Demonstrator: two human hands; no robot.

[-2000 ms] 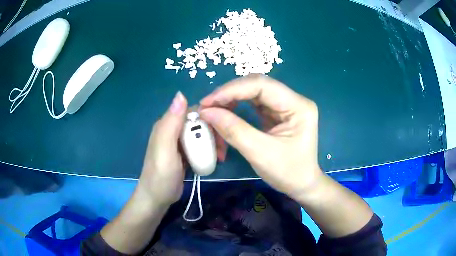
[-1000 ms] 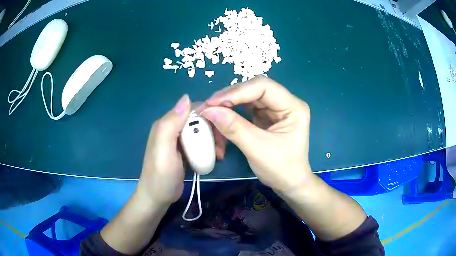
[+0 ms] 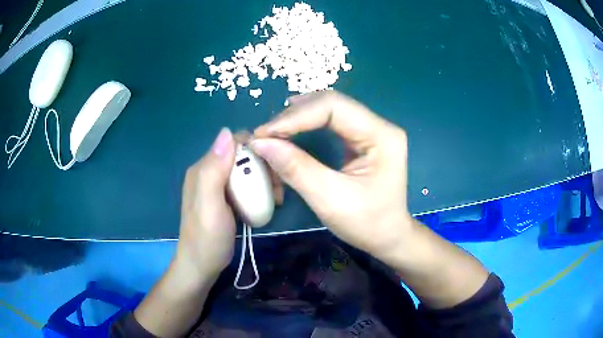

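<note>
A white oval device [image 3: 252, 197] is upright in my left hand [image 3: 210, 204], with a dark slot and a dark round hole on the face towards me and a cord loop [image 3: 246, 264] hanging below. My right hand [image 3: 357, 173] has thumb and index finger pinched together at the device's top end. Any small plug between these fingertips is hidden or too blurred to tell. A pile of small white plugs [image 3: 305, 49] lies beyond my hands on the dark green tabletop [image 3: 159, 158].
Two more white devices with cords, one upper [image 3: 51, 72] and one lower [image 3: 99, 122], lie at the left. A pale rail [image 3: 56, 26] runs across the upper left corner. Blue stools [image 3: 92, 310] stand on the blue floor. A white sheet [image 3: 582, 66] is at the right.
The view has shifted, so the pile and the devices at left sit further left. My right fingertips stay at the device's top end, and my left hand still holds the device.
</note>
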